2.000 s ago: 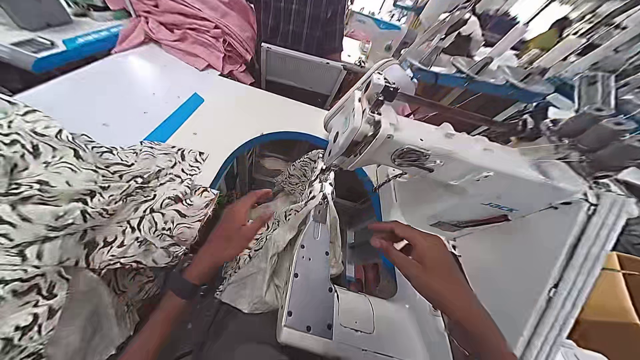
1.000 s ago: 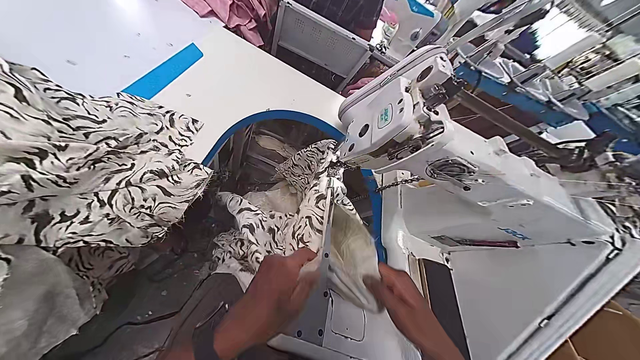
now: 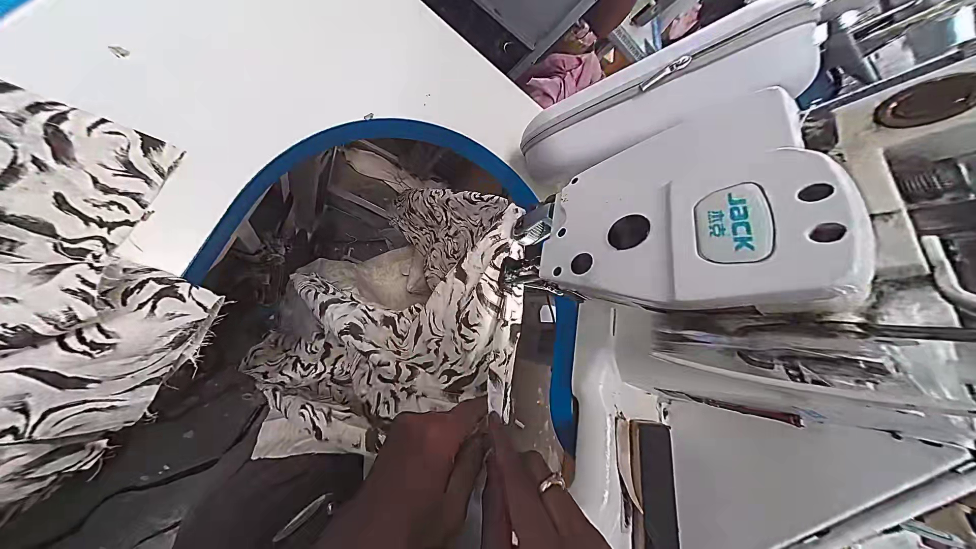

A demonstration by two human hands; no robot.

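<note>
A Jack industrial sewing machine (image 3: pixel 732 221) reaches in from the right, its needle area over the edge of a black-and-white patterned fabric (image 3: pixel 427 335). The fabric hangs in folds beside the machine, over the table cutout. Below the needle area, my left hand (image 3: pixel 427 457) and my right hand (image 3: pixel 526 488) are close together at the bottom centre, pinching the narrow folded edge of that fabric. A ring shows on my right hand. The fingertips are partly hidden by the hands themselves.
The white table (image 3: pixel 290 69) has a blue-edged cutout (image 3: pixel 381 130) around the hanging fabric. More patterned fabric (image 3: pixel 69 320) lies over the table's left side. Pink cloth (image 3: pixel 564 76) and metal frames are beyond the machine. A flat machine panel (image 3: pixel 801 480) stands at the lower right.
My hands, apart and without a clear hold two seconds ago, have come together on the fabric's edge. The view has moved much closer to the machine head.
</note>
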